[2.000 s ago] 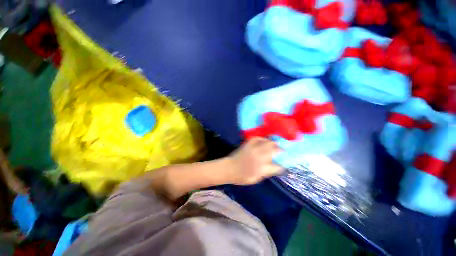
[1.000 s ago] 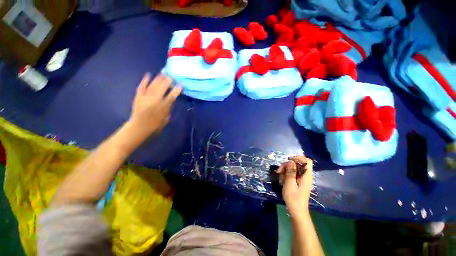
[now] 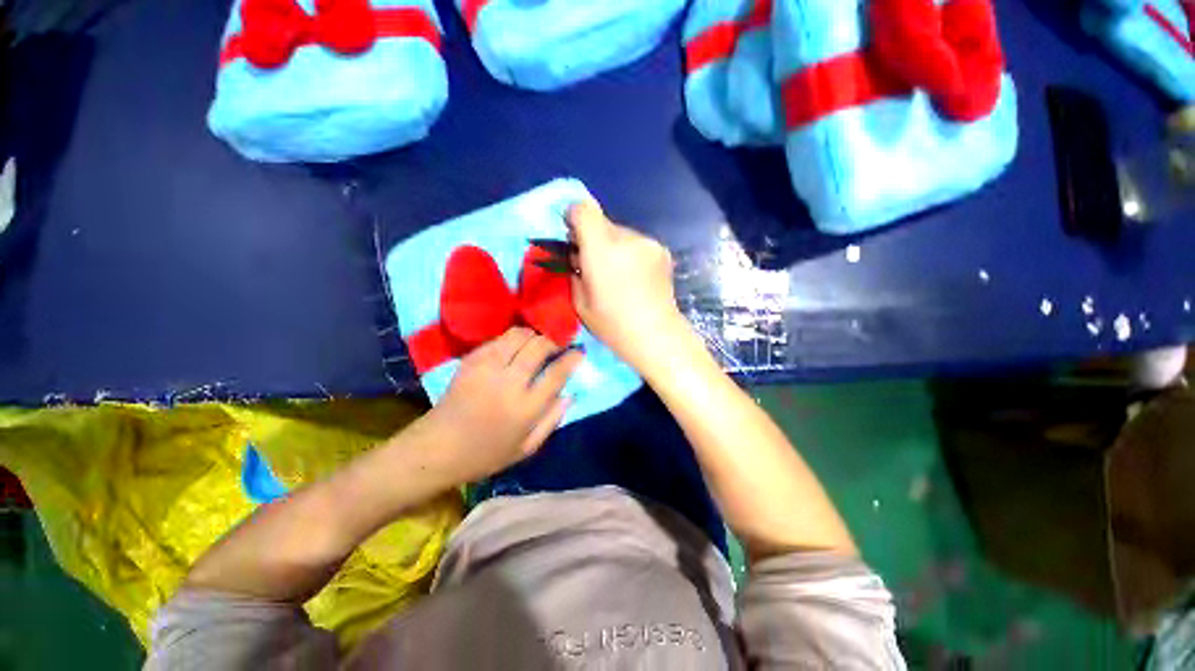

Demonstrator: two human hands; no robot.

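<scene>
A light-blue plush gift box (image 3: 433, 256) with a red band and a red bow (image 3: 480, 296) lies at the front edge of the table, turned slightly. My left hand (image 3: 505, 404) is on its near side, with the fingertips at the band just below the bow. My right hand (image 3: 623, 278) is over its right side and holds small dark snips (image 3: 554, 257), whose tips point left over the bow's right lobe. The plush's right part is partly hidden by my right hand. No needle can be made out.
More blue plush boxes with red bows (image 3: 334, 98) stand along the far side of the dark-blue table (image 3: 170, 262). A black object (image 3: 1085, 160) lies at right. Pale thread scraps (image 3: 754, 295) lie beside the work. A yellow sack (image 3: 157, 485) hangs at lower left.
A plush box now lies in front of me. My left hand has come from the far-side boxes down onto it. My right hand, with the snips, has moved up and left over it.
</scene>
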